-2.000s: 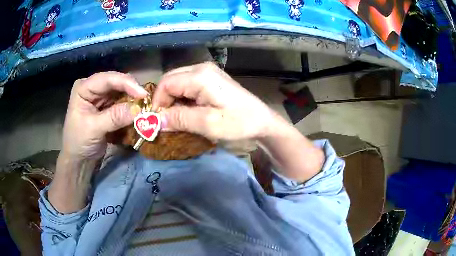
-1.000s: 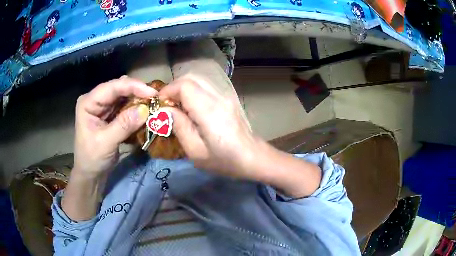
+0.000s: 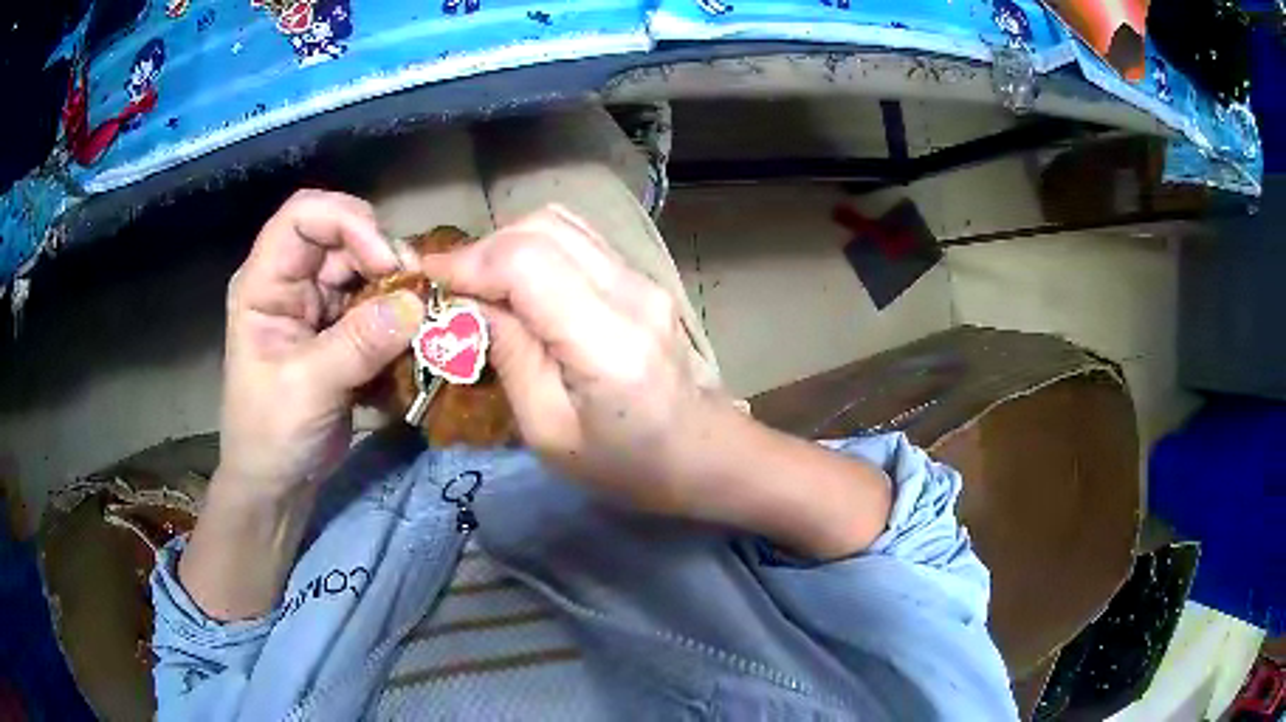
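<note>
A fuzzy rust-brown fabric piece (image 3: 468,411) is bunched between my hands in front of my chest. A red heart charm (image 3: 453,343) with a white border hangs from small gold-coloured hardware at my fingertips. A narrow pale metallic strip (image 3: 420,399) shows below the charm. My left hand (image 3: 299,332) grips the brown piece, thumb and forefinger near the hardware. My right hand (image 3: 590,346) has its fingertips at the hardware on the right of the charm. My fingers hide most of the hardware.
A table edge with blue cartoon-print cloth (image 3: 550,38) crosses the top. An open cardboard box (image 3: 1055,466) stands at the right and another (image 3: 113,592) at the left. A grey plate with a red part (image 3: 893,251) is under the table. Dark bars run there too.
The view has shifted a little. The charm turned and shifted right from the oldest frame. My right hand has come round more steeply, and my left forefinger has lifted slightly since the last frame.
</note>
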